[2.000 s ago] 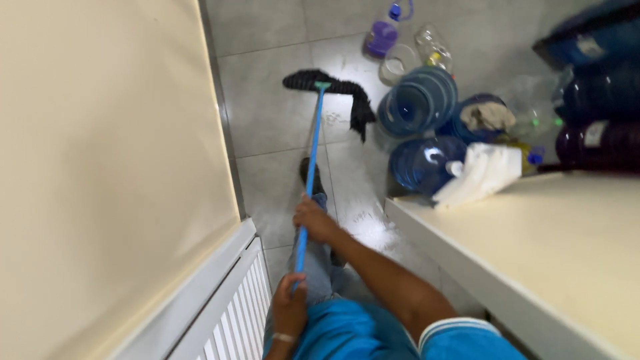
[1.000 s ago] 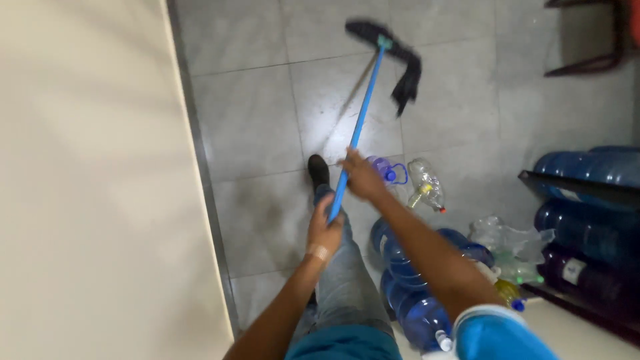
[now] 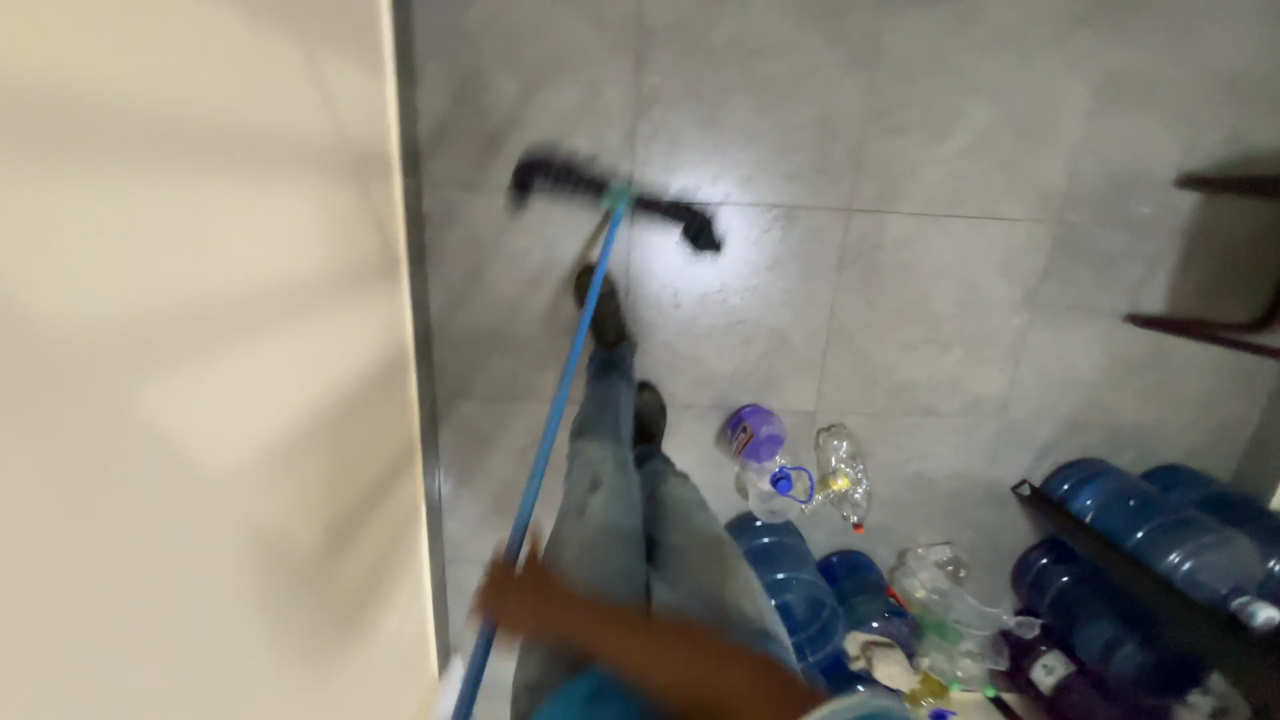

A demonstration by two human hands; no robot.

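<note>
My right hand (image 3: pixel 520 595) is closed around the blue pole (image 3: pixel 553 425) of a floor mop or squeegee, blurred by motion. The pole slants up to a green joint with a black cloth-like head (image 3: pixel 575 178), whose two ends droop over the grey tiles. That head lies just past my forward dark shoe (image 3: pixel 603 308). My left hand is out of view; the pole's lower end runs past the bottom edge of the picture.
A cream wall or panel (image 3: pixel 200 350) with a dark base strip runs along the left. Large blue water jugs (image 3: pixel 785 590), clear plastic bottles (image 3: pixel 845 470) and a purple-labelled jug (image 3: pixel 755 433) stand or lie at the lower right. A black rack (image 3: pixel 1120 560) holds more jugs; dark red metal legs (image 3: pixel 1200 325) show at right.
The mop head has swung leftward relative to my legs. My left hand, on the pole in both earlier frames, has left the view. A second shoe now shows. The view has shifted.
</note>
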